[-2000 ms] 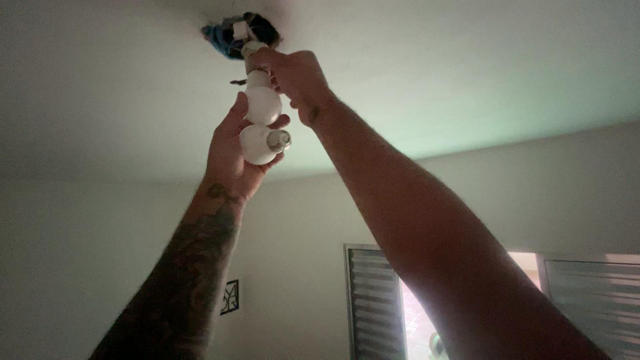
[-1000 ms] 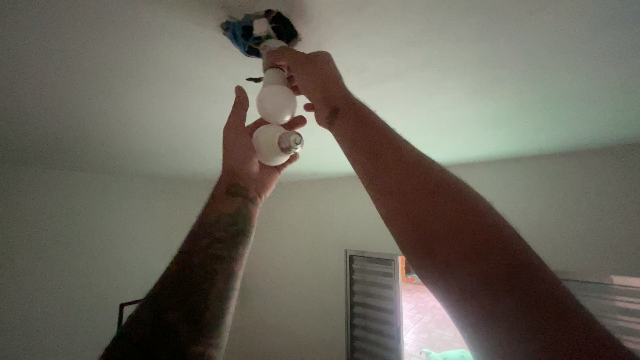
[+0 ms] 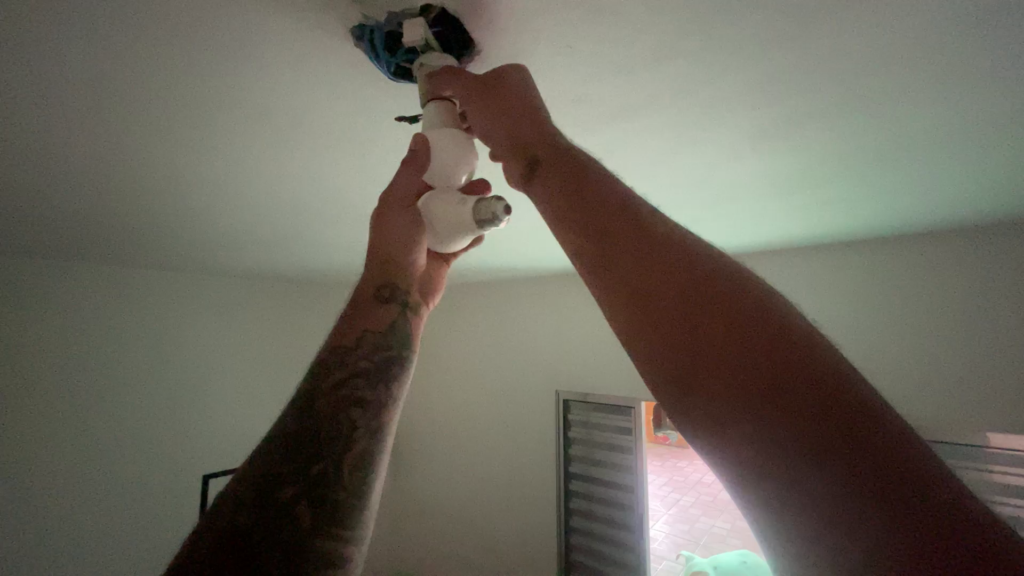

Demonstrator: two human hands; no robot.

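Note:
My right hand [image 3: 500, 108] is closed around a white lamp socket [image 3: 432, 72] that hangs from a rough hole in the ceiling [image 3: 384, 48]. A white bulb [image 3: 450, 158] sits in the socket, its globe pointing down. Against that globe, the thumb of my left hand [image 3: 404, 216] rests. The same hand holds a second white bulb [image 3: 448, 220] in its palm and fingers, lying sideways with its metal screw base to the right. The two bulbs touch or nearly touch. A short dark wire end [image 3: 408, 119] sticks out left of the socket.
Blue corrugated conduit [image 3: 376, 50] and a white connector [image 3: 414, 32] show in the ceiling hole. Lower right is a window with a louvred metal shutter [image 3: 600, 480], tiled ground beyond it. A dark frame [image 3: 205, 488] is on the wall at lower left.
My left thumb, apart from the upper bulb one second ago, now lies against its globe. My right hand stays on the socket.

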